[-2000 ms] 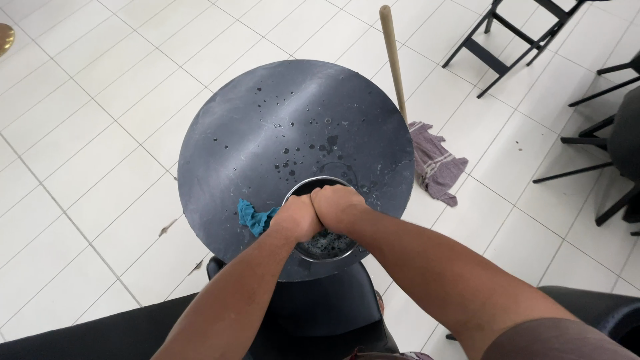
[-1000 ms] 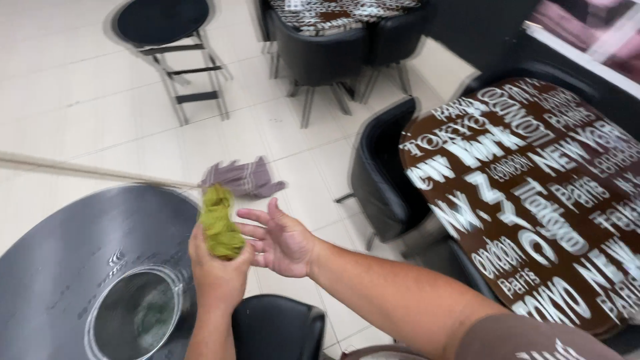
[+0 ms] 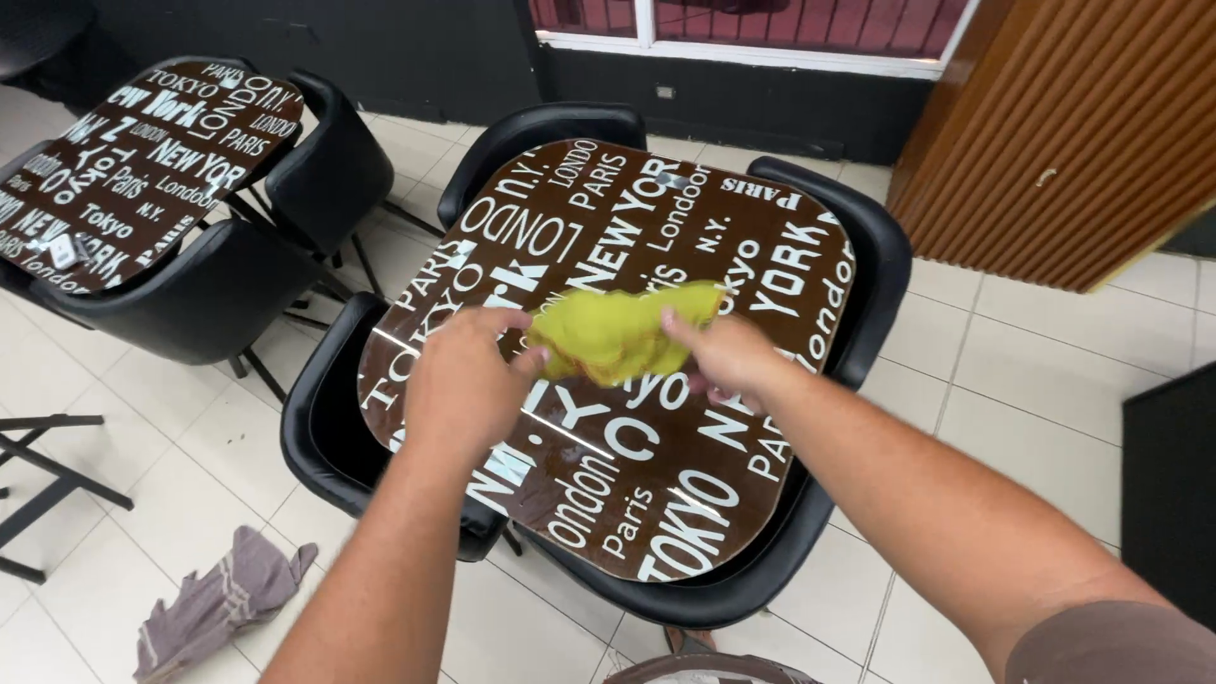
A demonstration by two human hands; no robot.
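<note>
A yellow-green cloth (image 3: 617,332), partly spread and slightly blurred, is held between my two hands above a brown table printed with white city names (image 3: 589,513). My left hand (image 3: 470,370) grips the cloth's left end between thumb and fingers. At the cloth's right end, my right hand (image 3: 727,356) pinches it, thumb on top. The cloth hides part of the lettering beneath it. Whether its lower edge touches the tabletop cannot be told.
Black chairs (image 3: 879,256) surround the table. A second printed table (image 3: 180,171) with chairs stands at the upper left. On the tiled floor at lower left lies a greyish-purple cloth (image 3: 223,603). A ribbed wooden panel (image 3: 1054,142) rises at the right.
The view has swung from the round dark table to the printed one. Both hands were together at the bowl, then the left held the bunched yellow-green cloth; now both hold it, more spread.
</note>
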